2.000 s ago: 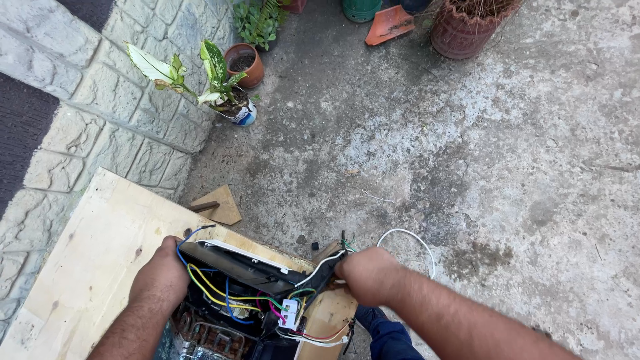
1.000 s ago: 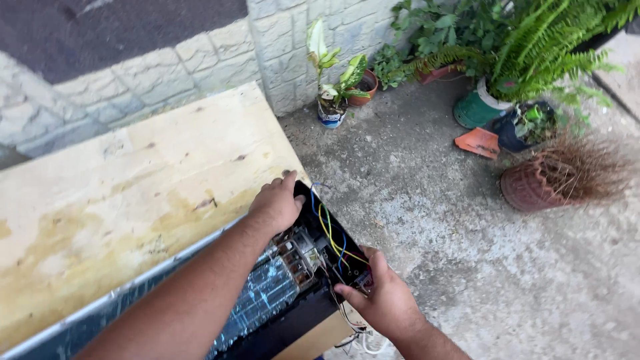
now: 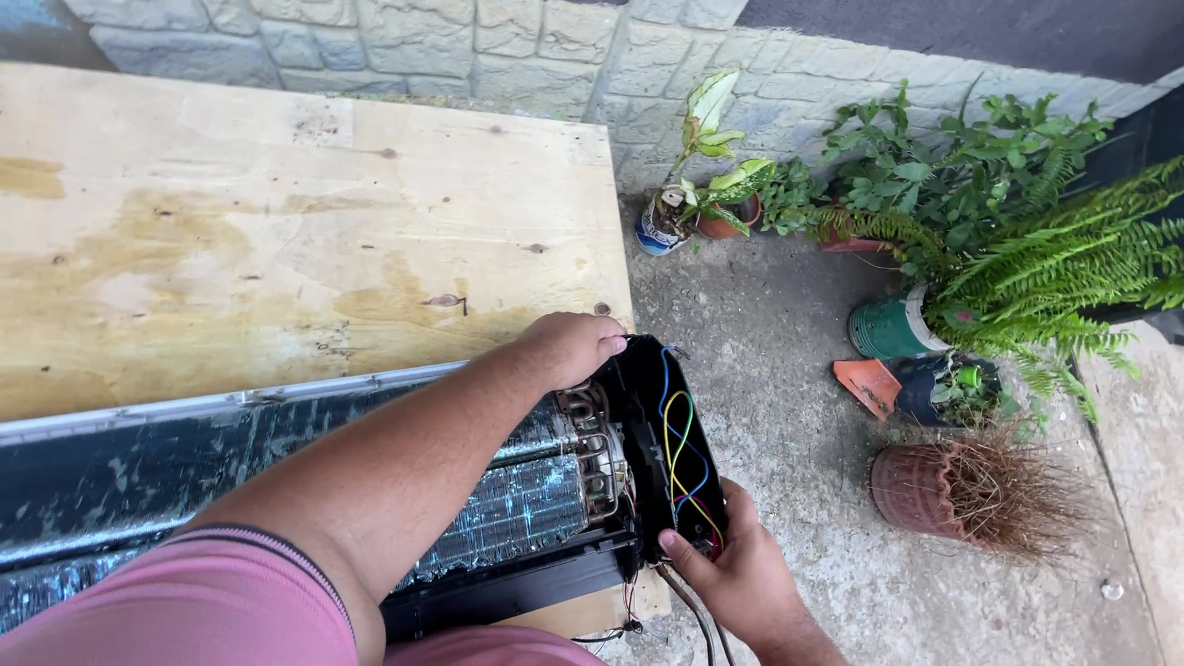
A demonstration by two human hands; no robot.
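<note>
An indoor air-conditioner unit without its cover lies along the near edge of a plywood board, its finned coil [image 3: 518, 504] and bent copper pipes [image 3: 601, 467] exposed. At its right end is a black plastic box [image 3: 652, 398] with blue, yellow-green and pink wires [image 3: 680, 453]. My left hand [image 3: 578, 350] grips the top corner of this box, fingers curled over its rim. My right hand [image 3: 740, 564] holds the box's lower right edge, thumb on the near side and fingers behind. Below it, dark tubes [image 3: 694, 606] and thin wires hang down.
The plywood board [image 3: 231, 231] reaches to a stone-patterned wall [image 3: 536, 46]. On the concrete floor [image 3: 768, 370] to the right stand potted plants, a green pot [image 3: 893, 324], a terracotta shard [image 3: 867, 388] and a reddish pot [image 3: 920, 490] of dry stems.
The view has swung a lot, now showing more of the board and plants. My left hand has stayed at the box's upper corner since a second ago, and my right hand at its lower edge.
</note>
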